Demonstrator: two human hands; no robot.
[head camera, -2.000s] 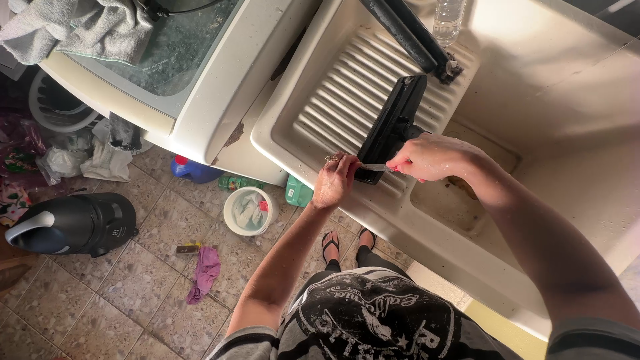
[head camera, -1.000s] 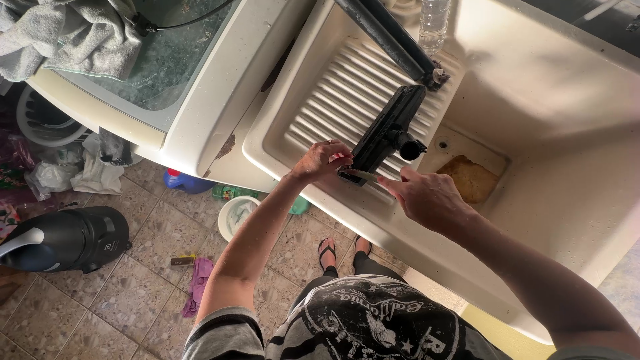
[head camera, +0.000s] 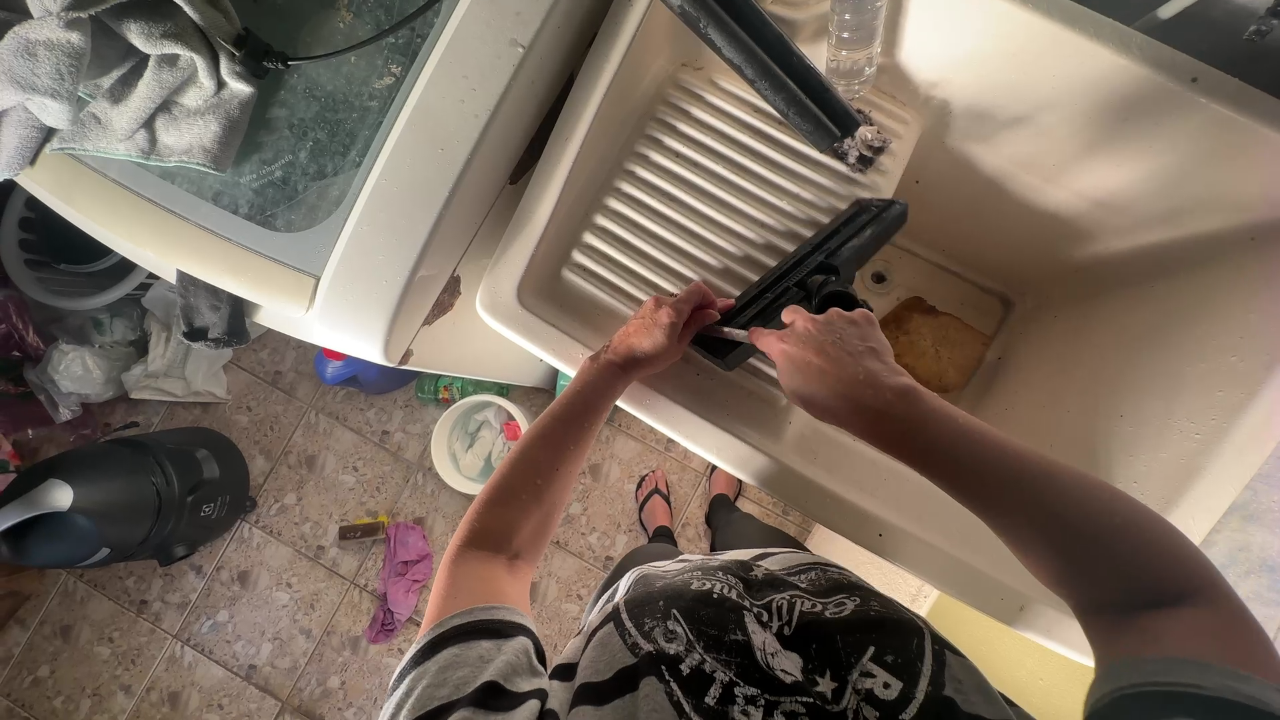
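A black vacuum cleaner floor head (head camera: 868, 232) lies slantwise over the ribbed washboard (head camera: 680, 180) of a cream laundry sink. Over its near end, my right hand (head camera: 835, 365) grips a thin, light-coloured stick-like tool (head camera: 727, 333), whose kind I cannot tell. My left hand (head camera: 665, 330) is at the tool's other end, fingers pinched together by the floor head's edge; whether they hold the tool or something small is hidden. Farther up, a black tube (head camera: 770, 70) rests on the washboard with grey lint (head camera: 864, 142) at its end.
A clear plastic bottle (head camera: 855, 45) stands by the tube. A brown piece (head camera: 935, 343) lies in the basin. Left is a washing machine (head camera: 400, 180) with a grey towel (head camera: 130, 80). On the floor are a vacuum cleaner (head camera: 130, 495), a white bucket (head camera: 478, 443) and a purple cloth (head camera: 402, 580).
The floor head has turned from steep to more slanted since two seconds ago. My right hand has come back over its round connector, which showed openly one second ago.
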